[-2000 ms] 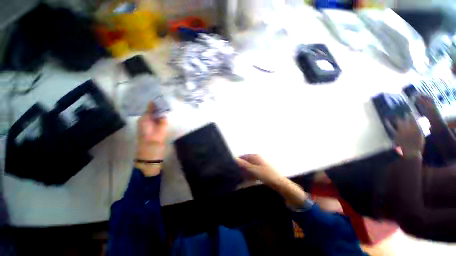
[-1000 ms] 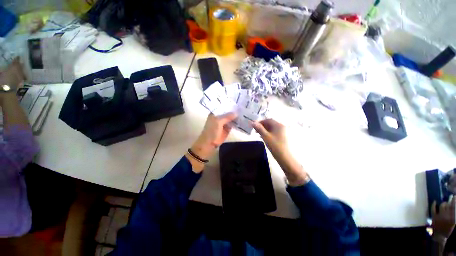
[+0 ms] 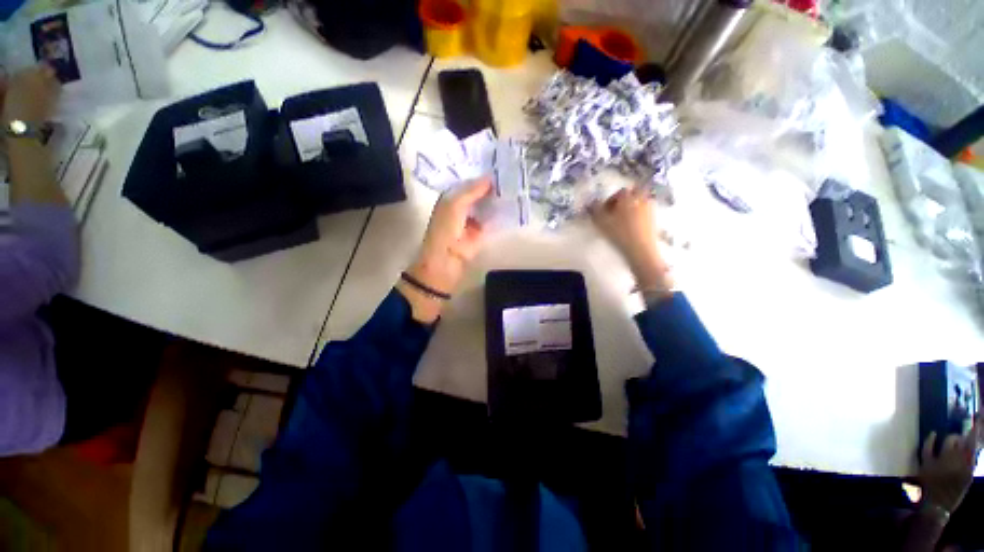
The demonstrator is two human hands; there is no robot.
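My left hand point(image 3: 451, 232) holds several fanned white instruction cards point(image 3: 505, 183) above the table. My right hand point(image 3: 631, 221) is at the lower edge of the silvery pile of charging cables point(image 3: 604, 135); its fingertips are bent at the pile, and I cannot tell whether they grip a cable. A black insert tray point(image 3: 543, 383) lies flat in front of me, with one white card point(image 3: 537, 328) on its upper part. Filled trays point(image 3: 341, 151) with white cards showing are stacked at the left.
A phone point(image 3: 466, 102) lies left of the cable pile. Another black tray point(image 3: 850, 237) stands at right. Tape rolls point(image 3: 502, 27), a metal flask point(image 3: 707, 43) and clear plastic bags point(image 3: 771, 92) are at the rear. Neighbours' hands show at left point(image 3: 30, 97) and right point(image 3: 950, 471).
A white card now lies on the black tray in front. My right hand has left the fanned cards and moved right to the cable pile. My left hand still holds the cards.
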